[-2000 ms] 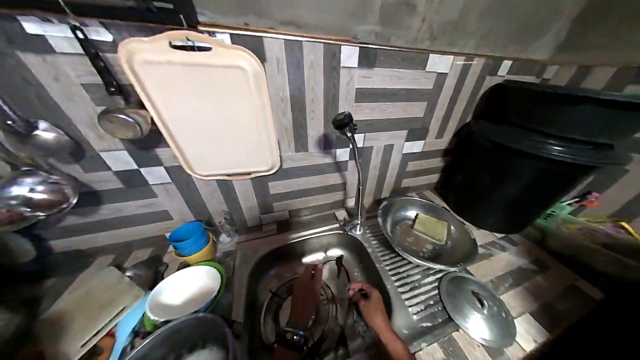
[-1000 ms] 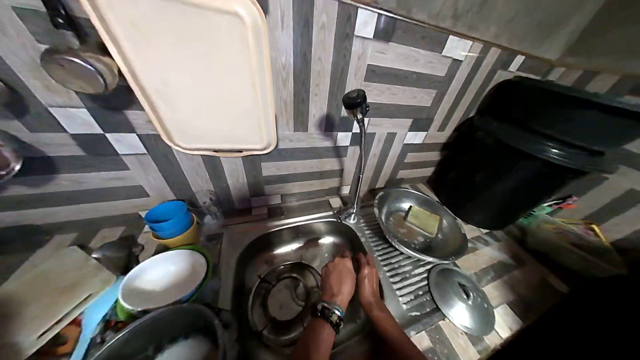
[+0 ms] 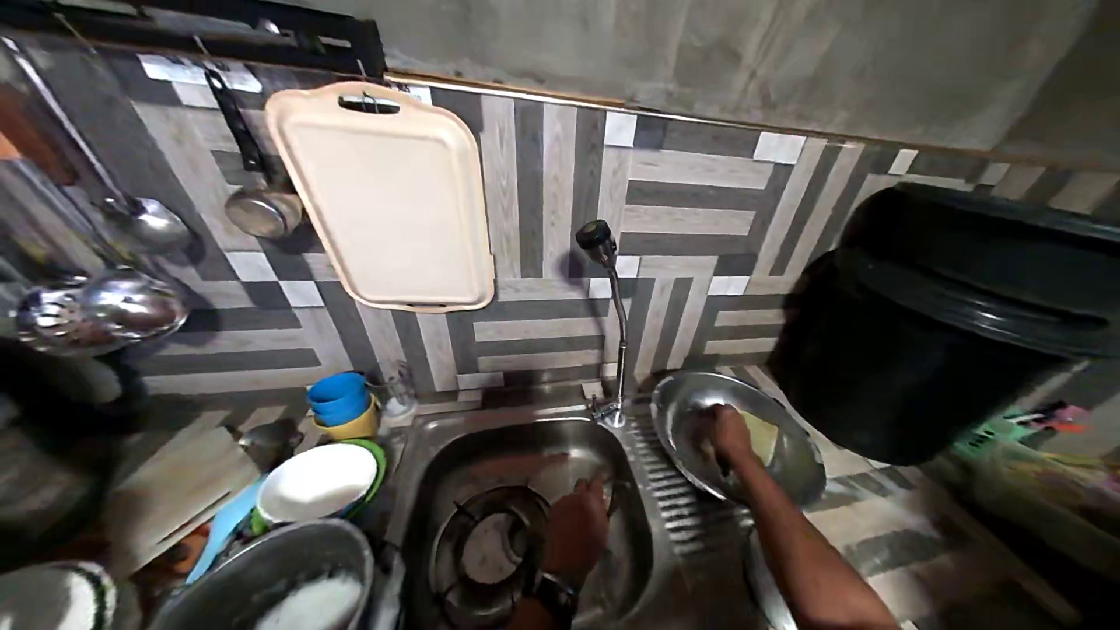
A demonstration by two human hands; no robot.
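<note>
My left hand point(image 3: 577, 529), with a watch or bracelet at its wrist, is low in the steel sink point(image 3: 643, 525), right of a round metal stove grate point(image 3: 455, 516). Something small and shiny is by its fingers; whether they grip it I cannot tell. My right hand point(image 3: 728, 433) reaches into a steel basin point(image 3: 809, 464) on the ribbed drainboard point(image 3: 669, 490), left of a yellow sponge point(image 3: 761, 437). Its fingers are blurred and a dark shape is under them. A flexible faucet point(image 3: 619, 350) stands behind the sink.
Left of the sink are blue cups point(image 3: 339, 398), a white bowl point(image 3: 319, 481) and a large pot point(image 3: 363, 560) with suds. A metal lid point(image 3: 763, 573) lies partly behind my right forearm. A black bucket point(image 3: 910, 376) stands at right. A beige tray point(image 3: 394, 201) hangs on the tiled wall.
My right hand has moved from beside my left hand in the sink to the right, into the steel basin. My left hand remains in the sink. The view has shifted.
</note>
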